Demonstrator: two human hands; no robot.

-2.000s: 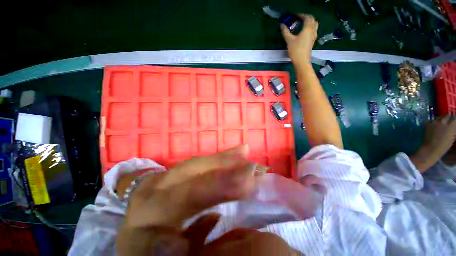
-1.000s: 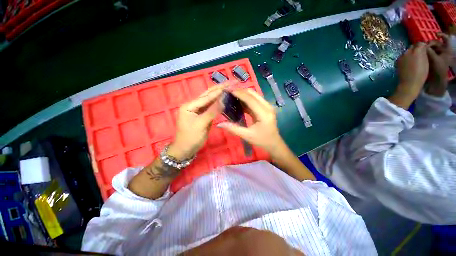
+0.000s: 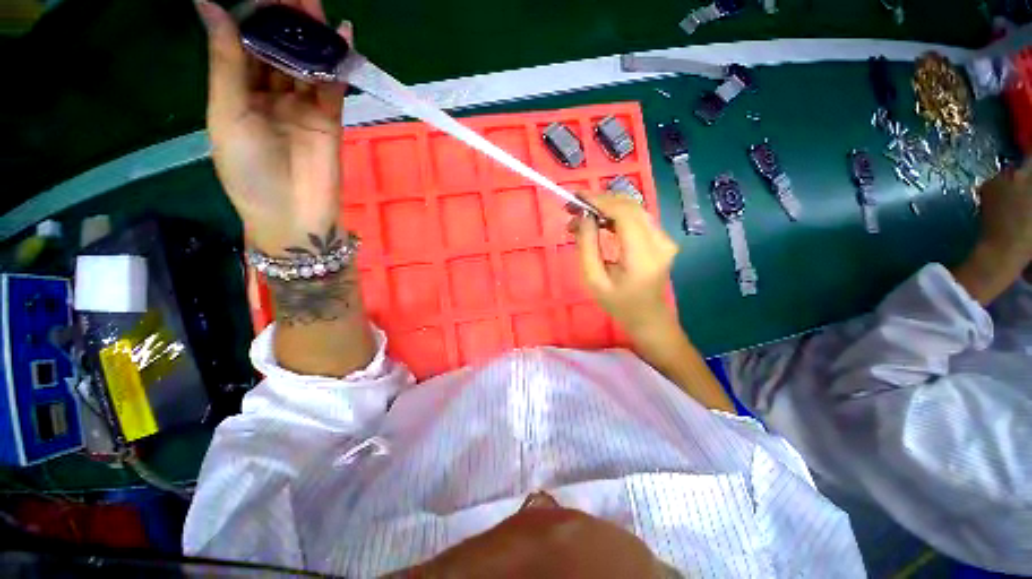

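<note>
My left hand (image 3: 283,136) is raised at the upper left, fingers around a smartwatch head (image 3: 294,43) with a dark face. Its silver mesh strap (image 3: 453,122) is stretched straight down to the right. My right hand (image 3: 628,255) pinches the small dark clasp (image 3: 591,210) at the strap's free end, above the tray. The red compartment tray (image 3: 394,251) lies below both hands. Closed watches (image 3: 562,144) sit in its upper right pockets, one partly hidden by my right hand.
Open watches (image 3: 730,204) lie on the green mat right of the tray. Beyond are gold parts (image 3: 942,93), silver parts (image 3: 922,153) and another worker's arm (image 3: 1002,238). At left are a white block (image 3: 111,283), a black device (image 3: 170,339) and a blue instrument (image 3: 40,373).
My hands have moved apart, the left up and left with the watch head, the right to the right with the clasp. The strap between them is now pulled straight.
</note>
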